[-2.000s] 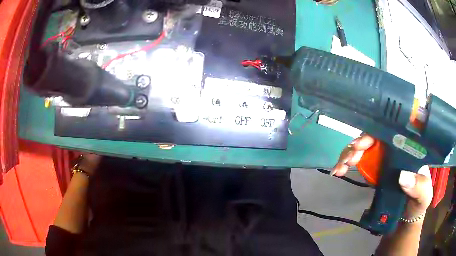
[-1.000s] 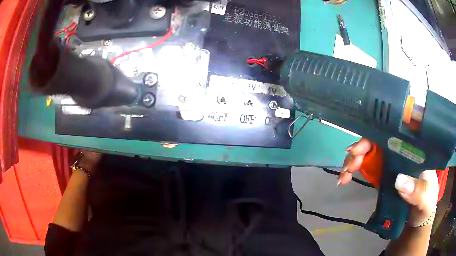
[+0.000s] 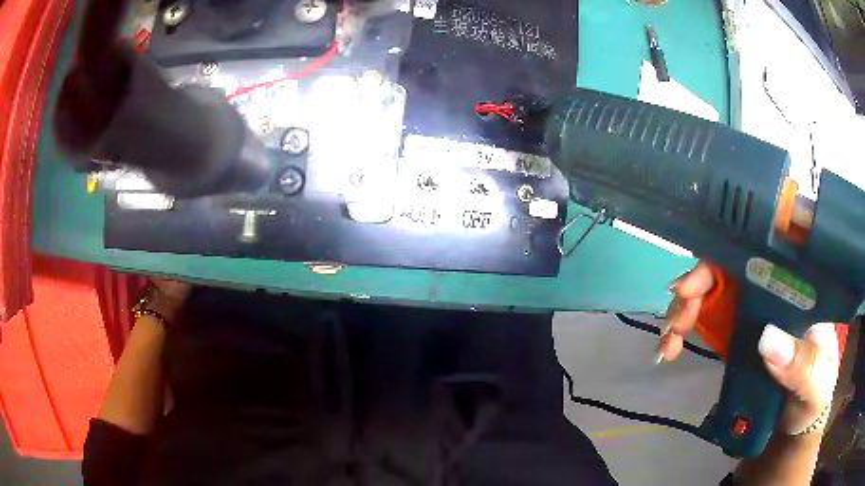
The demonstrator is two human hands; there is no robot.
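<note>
My right hand (image 3: 797, 365) grips the dark green hot glue gun (image 3: 673, 176) by its handle, fingers by the orange trigger. The gun points left, its nozzle end over the right part of the black test fixture (image 3: 484, 76), near a red wire bundle (image 3: 497, 111). The tip is dark and hard to make out. The clear acrylic plate (image 3: 356, 123) is on the fixture's left side, under a blurred black toggle clamp (image 3: 161, 128). My left hand (image 3: 169, 296) is low at the left by the bench edge, mostly hidden; its fingers do not show.
The fixture lies on a green bench mat (image 3: 607, 285). Red trays (image 3: 47, 370) stand at the left. A dark pen-like tool (image 3: 656, 54) lies over a white slip (image 3: 678, 98) at the upper right. A white sheet (image 3: 778, 85) is at the right. A black cord (image 3: 635, 413) hangs below the bench.
The fixture has shifted slightly right in view. The glue gun stays in my right hand, its front end still near the fixture's right side. My left hand has hardly moved.
</note>
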